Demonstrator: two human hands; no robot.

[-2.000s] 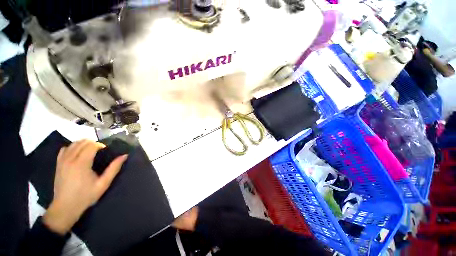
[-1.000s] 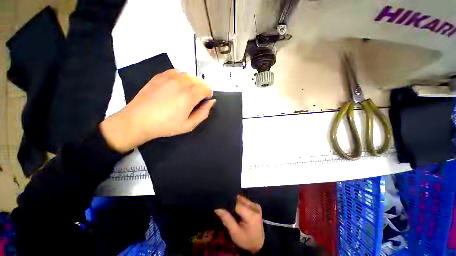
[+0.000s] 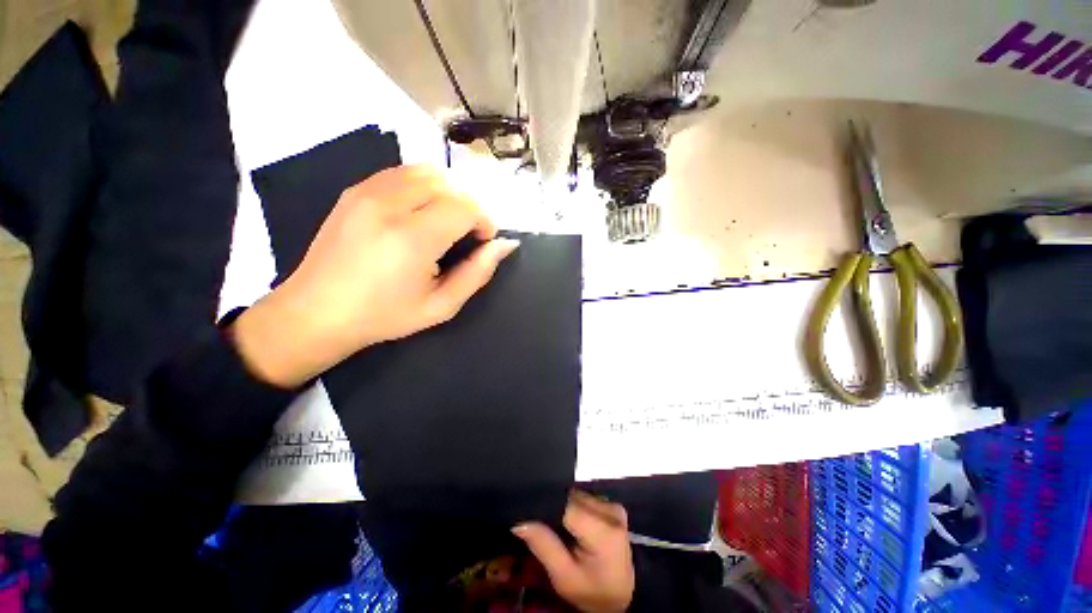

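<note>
A black garment panel (image 3: 461, 395) lies on the white table in front of the presser foot and hangs over the front edge. Its top edge is just below the foot (image 3: 553, 206). My left hand (image 3: 389, 258) rests on the panel's upper left, thumb and fingers pinching its top edge. My right hand (image 3: 583, 553) is below the table edge, thumb and fingers at the panel's lower right edge; whether cloth is pinched there is partly hidden by dark cloth. The ridged silver knob (image 3: 634, 223) is right of the needle area.
Olive-handled scissors (image 3: 880, 299) lie right of the needle. A folded black stack (image 3: 1032, 314) is further right. Blue baskets (image 3: 872, 527) and a red basket (image 3: 766, 521) stand below the table edge. Black pieces (image 3: 54, 228) lie on the tan surface at left. The sewing machine head (image 3: 934, 72) spans the top.
The view has swung from the machine's side towards the needle, then shifted slightly. Both hands stay at the panel; the right hand now shows more fully than two seconds ago.
</note>
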